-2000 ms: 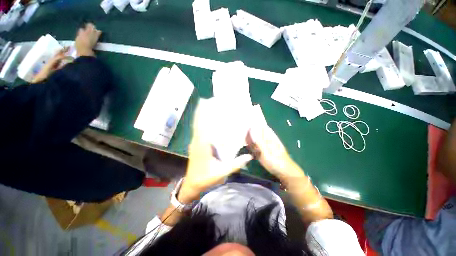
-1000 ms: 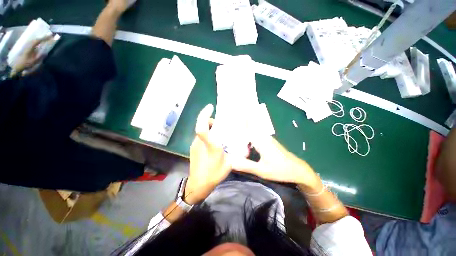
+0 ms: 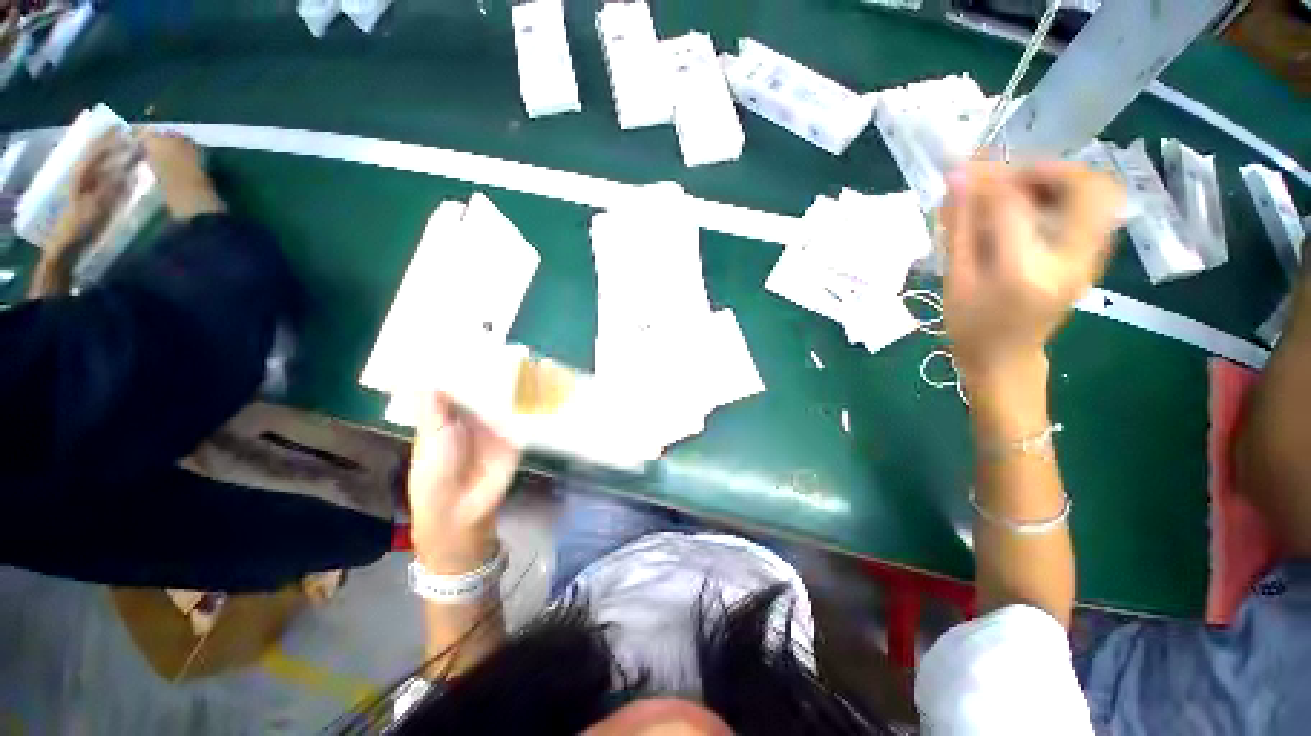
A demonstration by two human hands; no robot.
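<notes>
My left hand (image 3: pixel 460 475) is closed on a blurred white carton (image 3: pixel 582 424), held low over the bench's front edge. A yellowish-brown patch shows at the carton's upper side. My right hand (image 3: pixel 1021 252) is raised at the right, in front of the grey post's lower part. Its fingers are bent and blurred, and I cannot tell if they hold anything. White flat blanks (image 3: pixel 647 273) lie in front of me, partly behind the held carton. More flat cartons (image 3: pixel 467 281) lie to their left. Folded white leaflets (image 3: pixel 848 266) lie loosely left of my right hand.
White cartons (image 3: pixel 798 98) lie along the far belt beyond the white strip. The slanting grey post (image 3: pixel 1114 72) stands at right. Rubber bands (image 3: pixel 937 370) lie partly hidden by my right forearm. A co-worker's dark sleeve (image 3: pixel 144 324) and hands are at left; another person's arm is at right.
Both hands were together over the blanks. My left hand has moved left and now grips a carton; my right hand has moved up and right to the post.
</notes>
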